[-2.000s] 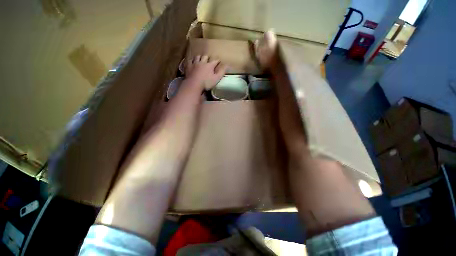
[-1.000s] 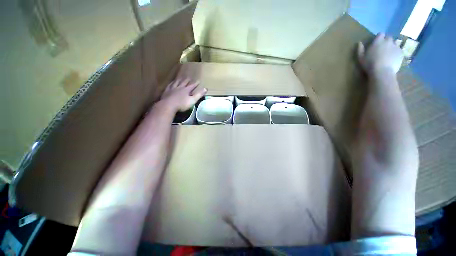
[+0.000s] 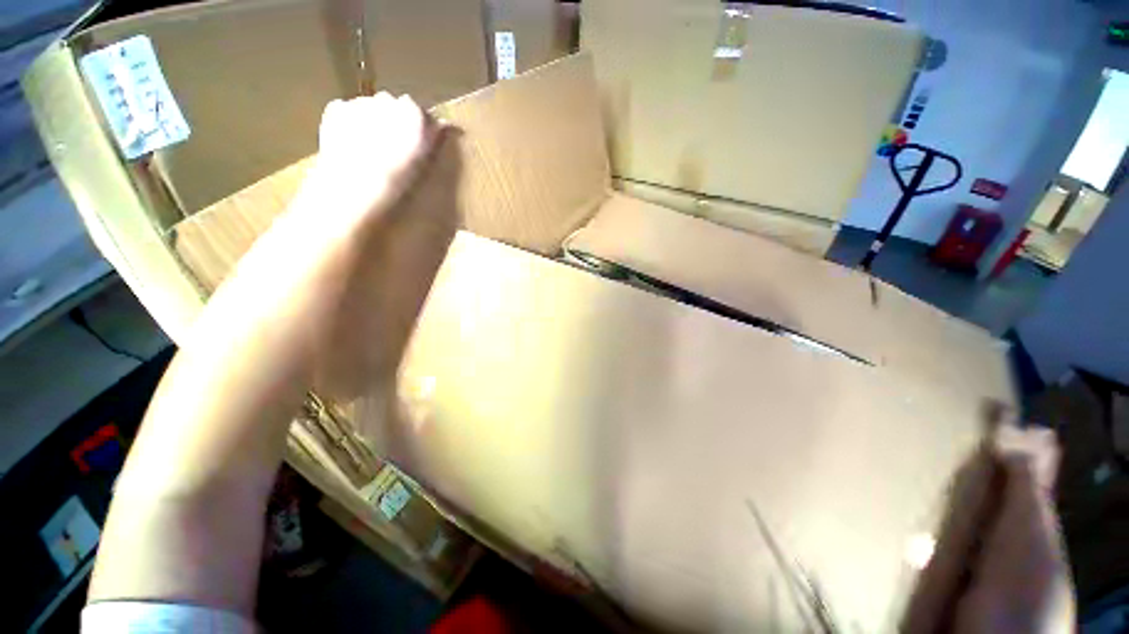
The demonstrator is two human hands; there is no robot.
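Observation:
A large brown carton (image 3: 532,334) fills the middle of the view. Its near flap and far flap (image 3: 792,266) lie over the opening, with a narrow dark gap between them. Its left flap (image 3: 526,155) stands up. My left hand (image 3: 384,136) is closed over the top edge of this left flap. My right hand (image 3: 1028,483) is blurred at the carton's right side, at the lower right; its fingers are hard to make out. The tubes inside are hidden.
Tall brown cartons (image 3: 768,112) stand behind, and one with a white label (image 3: 136,97) is at the left. A pallet truck handle (image 3: 910,186) and a red object (image 3: 966,235) are at the right rear. Brown boxes (image 3: 1077,421) lie at the right edge.
The near and far flaps now cover the opening where tubes showed. My left hand has moved from inside the carton up to the left flap's edge. My right hand has moved down the right side.

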